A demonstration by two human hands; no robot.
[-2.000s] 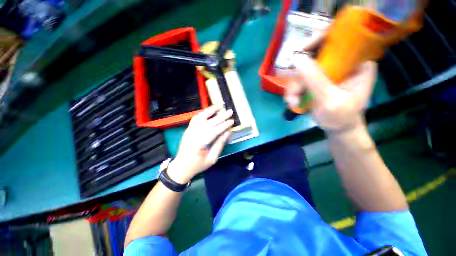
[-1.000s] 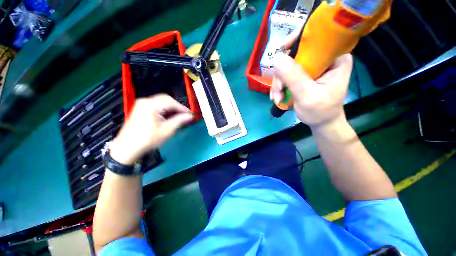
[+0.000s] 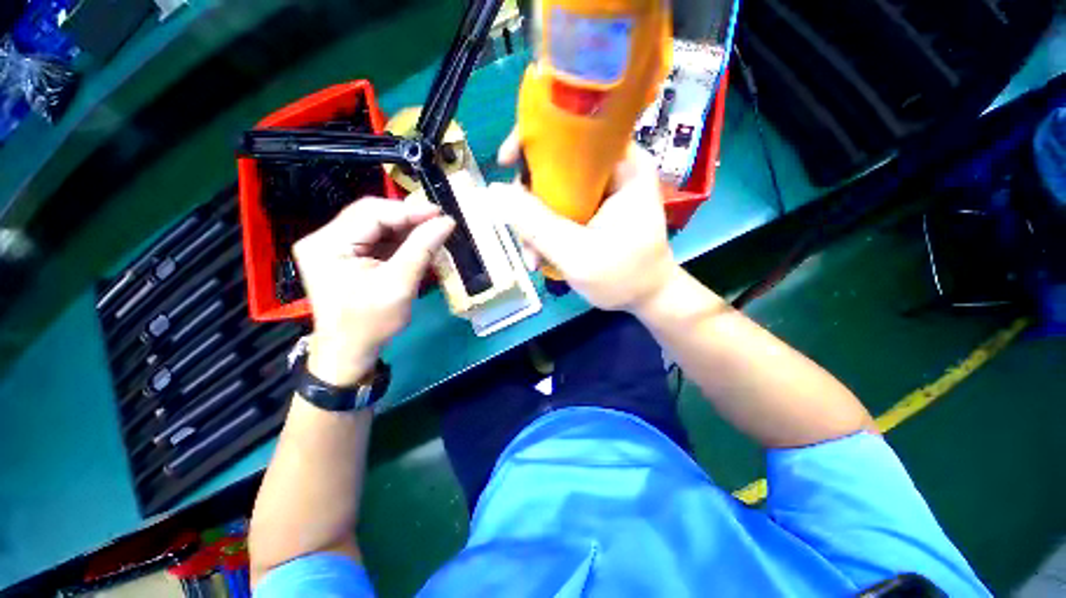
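Note:
The black three-armed tripod leg assembly (image 3: pixel 465 248) lies with its hub over the yellowish round end of the cream fixture (image 3: pixel 510 306). One arm runs along the fixture towards me, one reaches over the left red bin and one points away. My left hand (image 3: pixel 365 263) is at the near arm, thumb and forefinger pinched together; a small dark thing seems to be between the fingertips, too small to tell. My right hand (image 3: pixel 602 240) grips the orange electric screwdriver (image 3: pixel 581 129) upright beside the fixture's right edge; its dark tip is low, mostly behind the hand.
The left red bin (image 3: pixel 249 234) holds a heap of small black parts. A black ribbed tray (image 3: pixel 210 362) with slim parts lies further left. The right red bin (image 3: pixel 705 175) holds the white feeder (image 3: pixel 682 117), partly behind the screwdriver. Black slotted trays (image 3: pixel 865 82) lie at the far right.
My left hand has moved from the red bin's near edge to the near arm. My right hand has brought the screwdriver left, close to the fixture. The whole view has shifted somewhat.

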